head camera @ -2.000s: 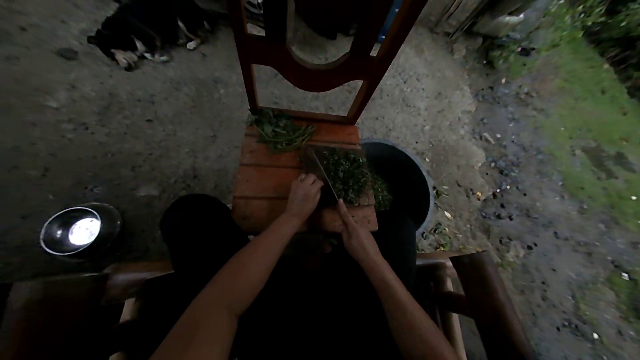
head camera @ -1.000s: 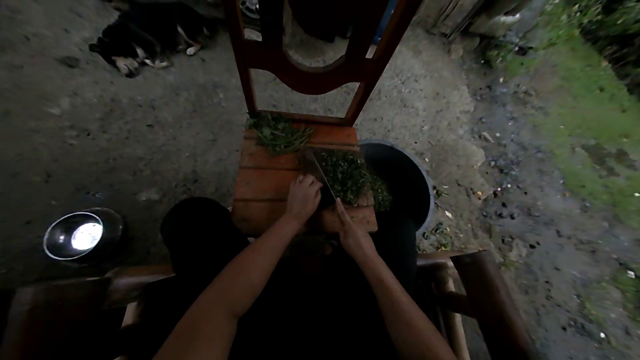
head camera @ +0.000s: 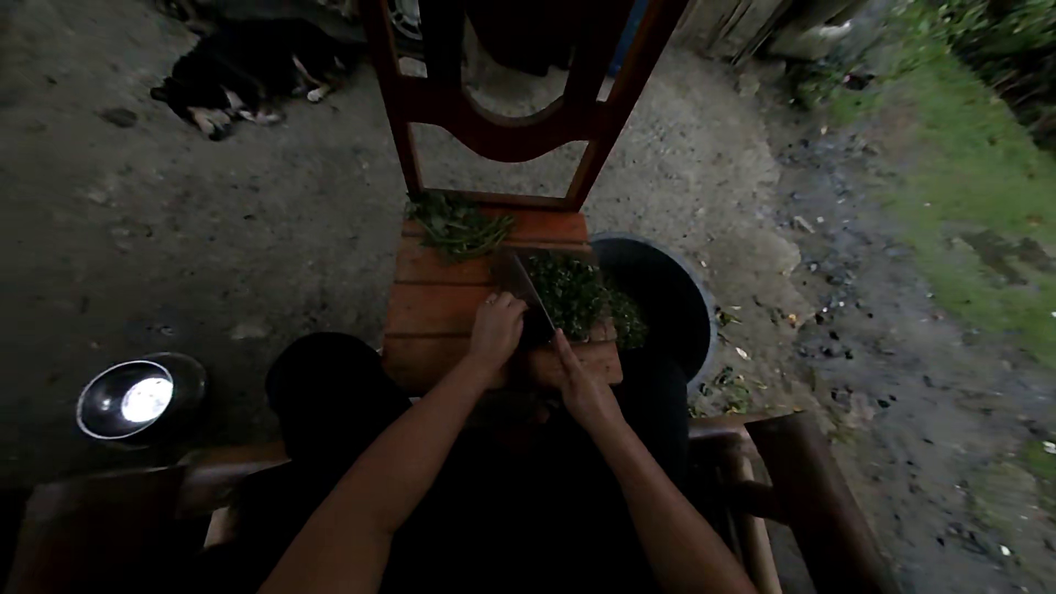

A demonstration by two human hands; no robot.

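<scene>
My right hand (head camera: 584,388) grips a knife (head camera: 535,292) by its handle, the blade slanting up and left across a dark board on the seat of a wooden chair (head camera: 441,307). Chopped green leaves (head camera: 569,290) lie heaped along the blade's right side. Just left of the blade, my left hand (head camera: 497,323) rests with curled fingers at the board's edge; whether it pinches any leaves is hidden. A bunch of uncut leafy greens (head camera: 460,227) lies at the seat's back left corner.
A large dark tub (head camera: 697,318) stands against the seat's right side, with chopped greens in it. Metal bowls (head camera: 107,400) sit on the ground at left. A dog (head camera: 256,66) lies at upper left. The chair's backrest (head camera: 503,136) rises beyond the seat.
</scene>
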